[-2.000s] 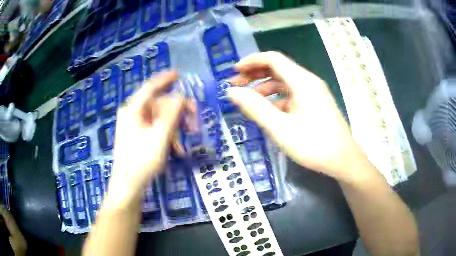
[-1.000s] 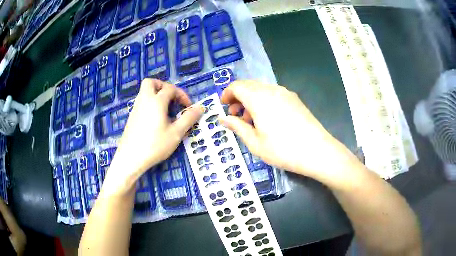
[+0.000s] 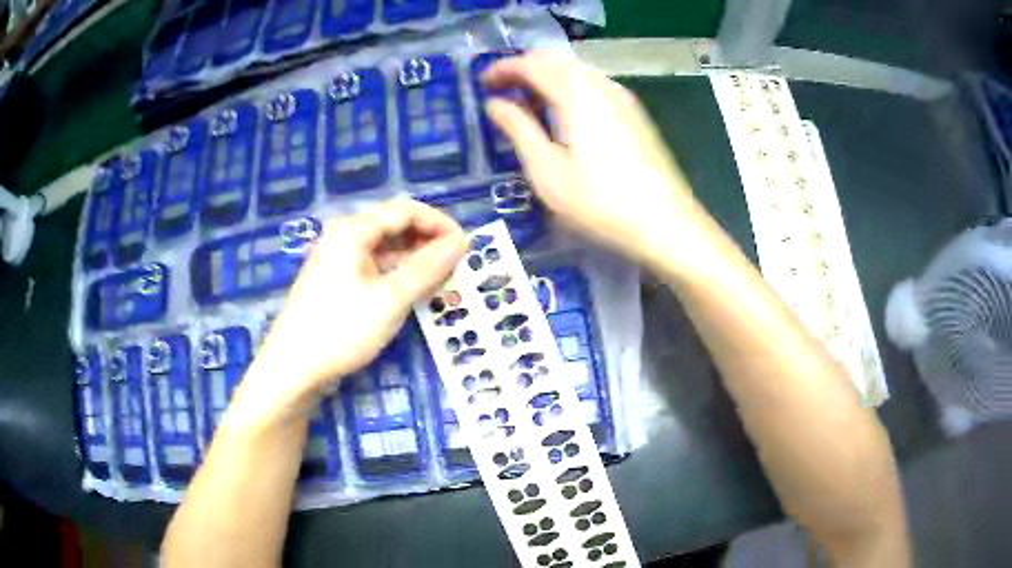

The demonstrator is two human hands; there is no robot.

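Note:
My left hand (image 3: 383,283) pinches the top left end of a long white sticker sheet (image 3: 527,399) with two columns of dark round and diamond-like shapes. The sheet lies over the blue cases and runs down past the picture's lower edge. My right hand (image 3: 572,150) is over the top of the blue phone case (image 3: 507,155) at the upper right of the tray, thumb and index finger curved towards its top. Whether the fingers hold a small sticker cannot be told. Neighbouring cases, such as this one (image 3: 431,128), show pale camera rings at their top corners.
Clear plastic packing (image 3: 621,322) lies under the rows of blue cases. More loaded trays (image 3: 255,39) are beyond. Pale spare sticker sheets (image 3: 793,233) lie at the right on the dark bench (image 3: 688,444). A white fan (image 3: 965,333) stands at the right edge, and part of another white object (image 3: 17,222) shows at far left.
My right hand has moved up and away from the sheet's end to the upper right case. My left hand stays at the sheet. The view has shifted slightly.

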